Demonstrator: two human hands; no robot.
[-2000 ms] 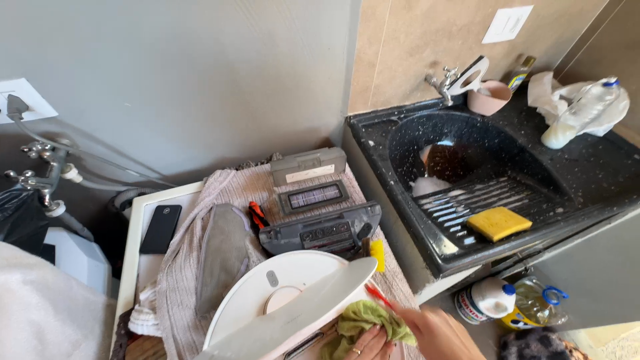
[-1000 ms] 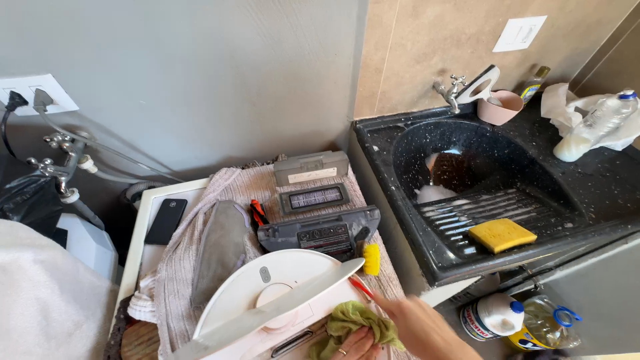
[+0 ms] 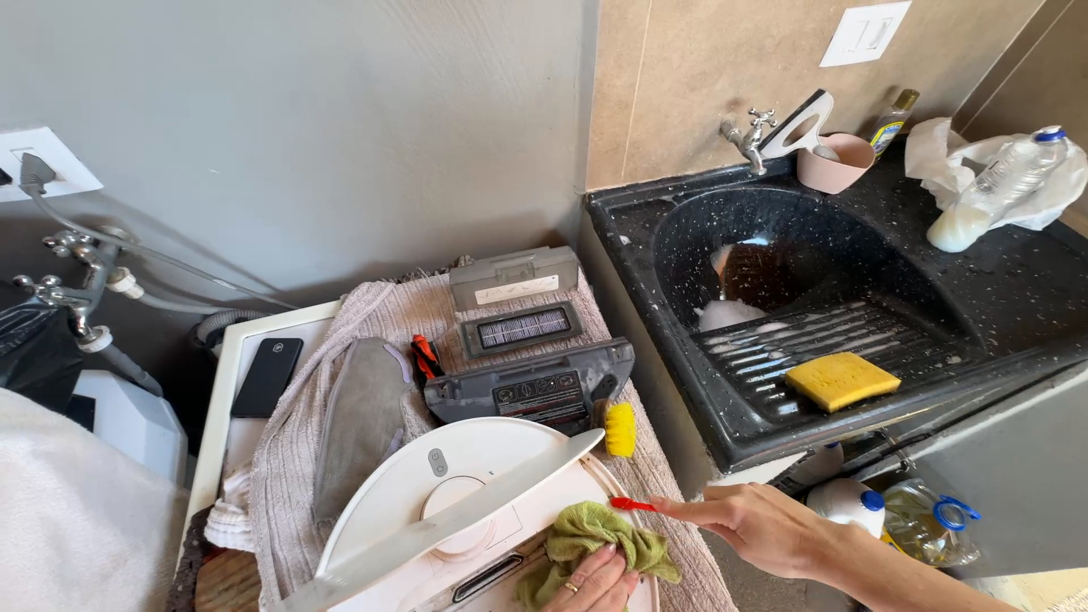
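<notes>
A white robot vacuum cleaner [image 3: 442, 501] lies at the bottom centre on a ribbed towel [image 3: 289, 476], its lid raised. My left hand [image 3: 599, 582], with a ring on one finger, presses a crumpled green cloth [image 3: 599, 544] onto the open body. From the right, my right hand [image 3: 748, 518] holds a small red tool [image 3: 631, 504], possibly a brush, against the body's edge; its tip is too small to make out. Behind the vacuum are its dark dustbin [image 3: 535, 387], a framed filter [image 3: 523, 330], a grey translucent cover [image 3: 514, 276], a yellow-bristled brush [image 3: 620, 429] and a grey mop pad [image 3: 365, 425].
A black speckled sink [image 3: 765, 255] stands to the right, with a yellow sponge [image 3: 841, 381] on its ribbed slope. A tap [image 3: 750, 140], pink bowl [image 3: 835, 166] and plastic bottle [image 3: 999, 187] are beyond. A phone [image 3: 268, 376] lies at the left; bottles [image 3: 931, 518] stand under the sink.
My right hand stays with the red tool at the vacuum's edge, its index finger now stretched along the handle. The cloth remains under my left hand. The view has shifted slightly.
</notes>
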